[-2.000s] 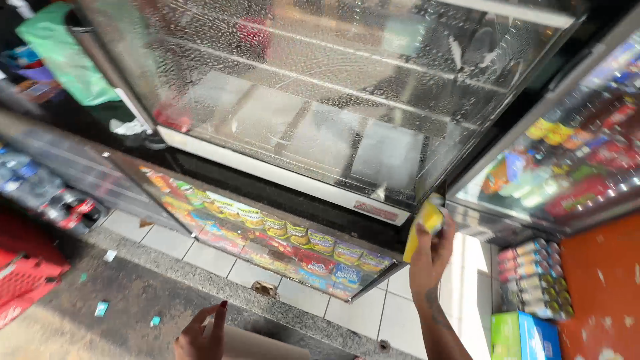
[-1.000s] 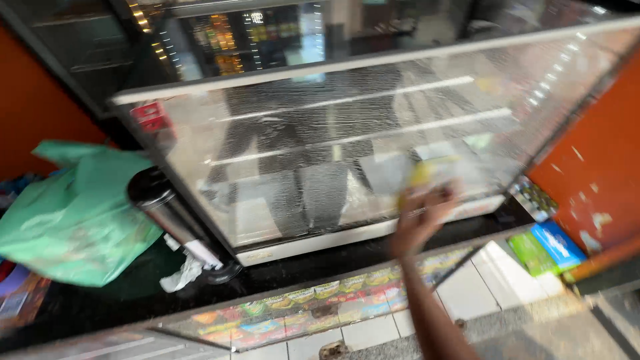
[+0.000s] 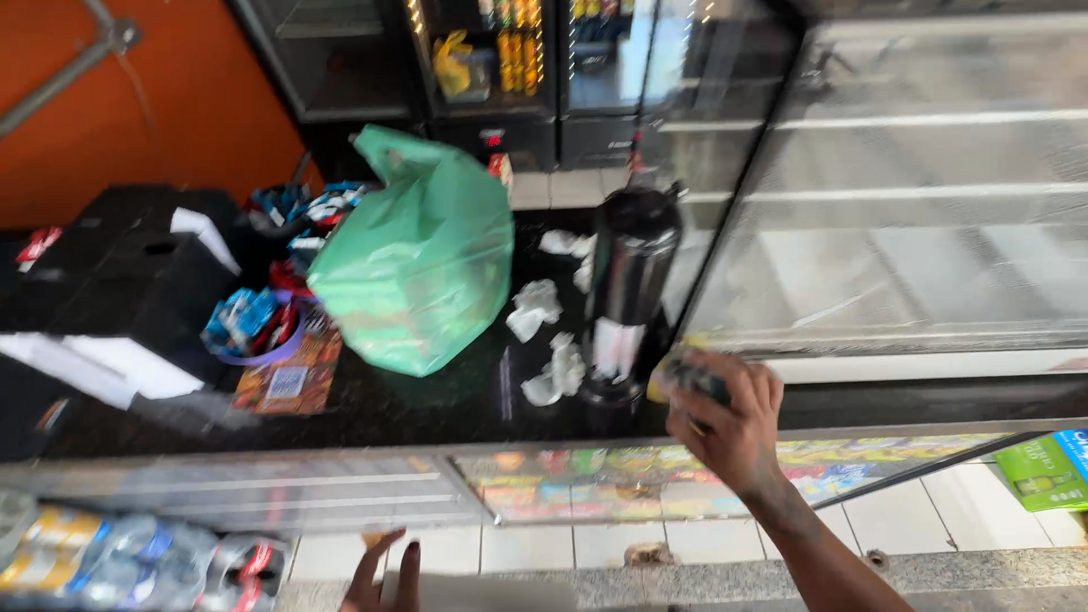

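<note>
My right hand [image 3: 727, 425] grips a yellow sponge [image 3: 667, 374] with a dark side, by the lower left corner of a glass display case [image 3: 892, 280] whose front is wet and streaked. Just left of the hand, a black cylindrical dispenser [image 3: 633, 280] stands upright on the dark stone counter [image 3: 442, 416]. My left hand [image 3: 382, 578] is low in the view, partly cut off, with fingers apart and nothing seen between them.
A green plastic bag [image 3: 416, 263] and crumpled white paper [image 3: 557, 374] lie on the counter. Farther left are a purple bowl of packets [image 3: 263, 340] and a black box [image 3: 110, 272]. Bottled drinks [image 3: 136, 557] stand lower left; a green carton [image 3: 1041, 472] is at right.
The view has swung left along the counter. My right hand with the sponge has moved from the glass front to the case's lower left corner. My left hand is back in view.
</note>
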